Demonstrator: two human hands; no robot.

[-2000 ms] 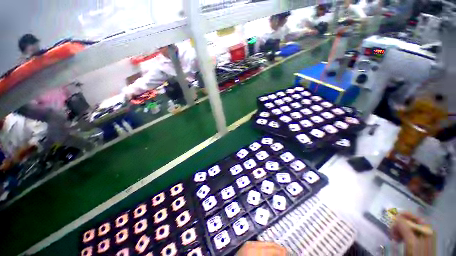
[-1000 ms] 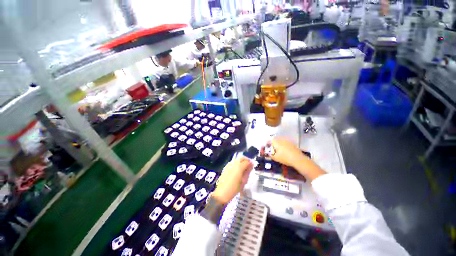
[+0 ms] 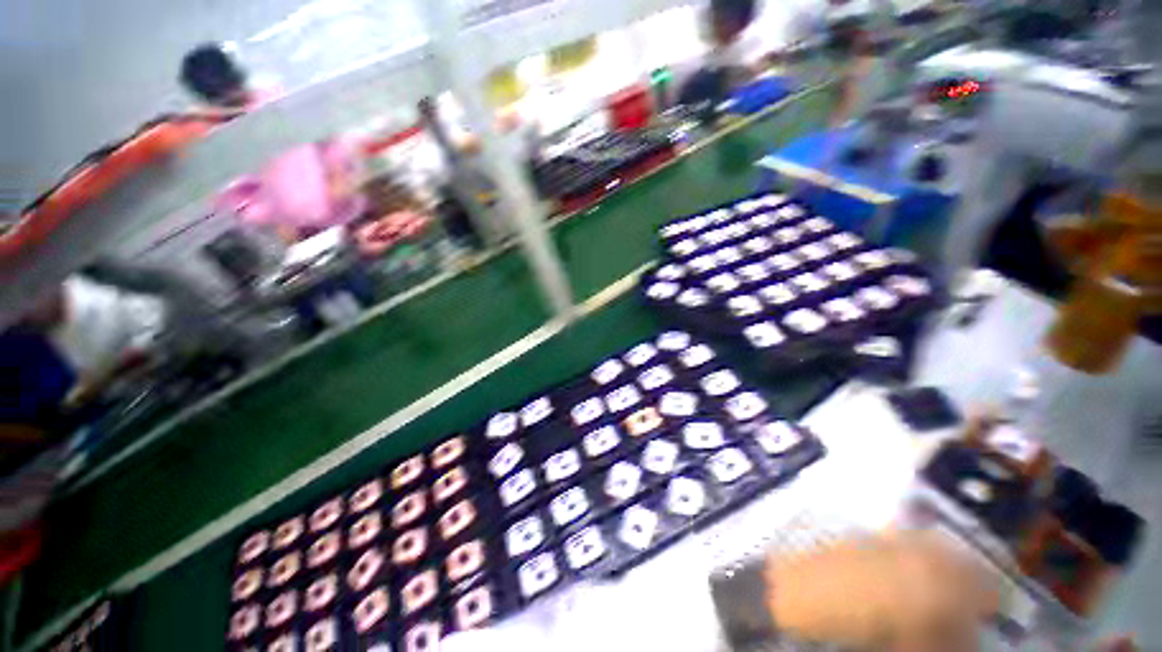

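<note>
My left hand (image 3: pixel 879 592), blurred, with a dark wristband, reaches in from the bottom between the housing trays and the machine; its fingers are too smeared to show a grip. A small skin-coloured patch at the bottom right edge may be part of my right hand. A black blister tray (image 3: pixel 599 511) holds white square housings, one orange-looking, with some pockets empty. The tray to its left (image 3: pixel 342 540) holds pinkish housings. The fixture nests (image 3: pixel 1007 503) are at the right, with a white piece at their back. My left sleeve and hand cover the area in front of the trays.
Stacked blister trays (image 3: pixel 790 274) with housings lie further back, before a blue box (image 3: pixel 835 172). A loose black block (image 3: pixel 925 408) lies left of the nests. The orange press head (image 3: pixel 1098 306) hangs at the right. A white post (image 3: pixel 529 242) rises behind the trays. People work beyond the green bench.
The view has swung left from the machine to the trays. My left hand has left the nests' left side and is nearer the trays. My right hand has gone from the nests.
</note>
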